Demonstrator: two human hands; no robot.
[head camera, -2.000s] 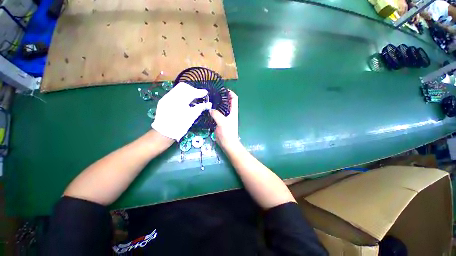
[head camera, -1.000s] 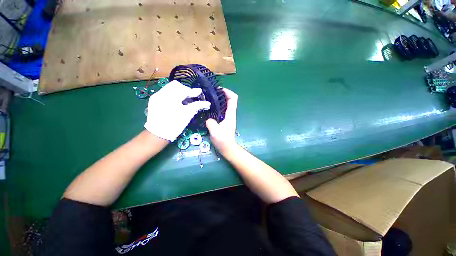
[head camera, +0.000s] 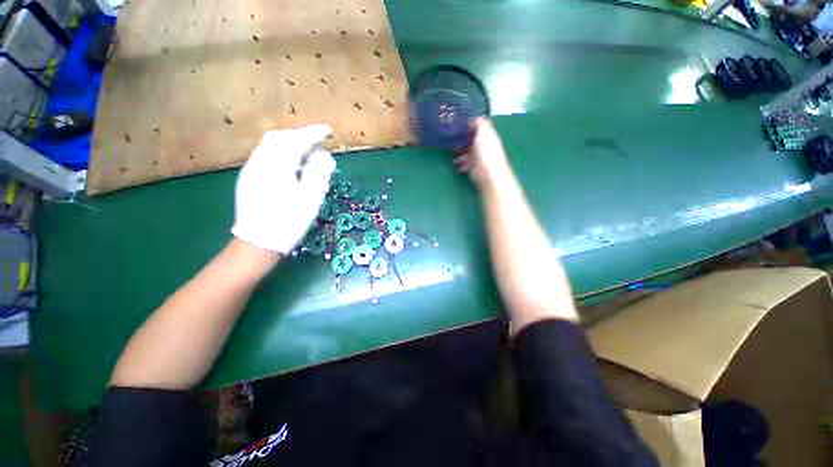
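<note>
My bare right hand (head camera: 479, 151) holds a round black fan housing (head camera: 448, 108) by its near right edge, at the right edge of the plywood board; the housing is motion-blurred. My gloved left hand (head camera: 281, 189) is over the left side of the heap, thumb and fingers apart, with nothing visible in it. The heap of green and pale round circuit boards (head camera: 363, 239) with thin lead wires lies on the green bench between my hands.
The plywood board (head camera: 247, 82) lies at the back left, with a blue item (head camera: 68, 119) beyond it. A row of black housings (head camera: 751, 77) and more green parts (head camera: 787, 132) are at far right. An open carton (head camera: 703, 337) stands at lower right.
My right hand has moved forward and right with the housing, away from my left hand. My left hand has let go of the housing and opened. The heap of boards is uncovered.
</note>
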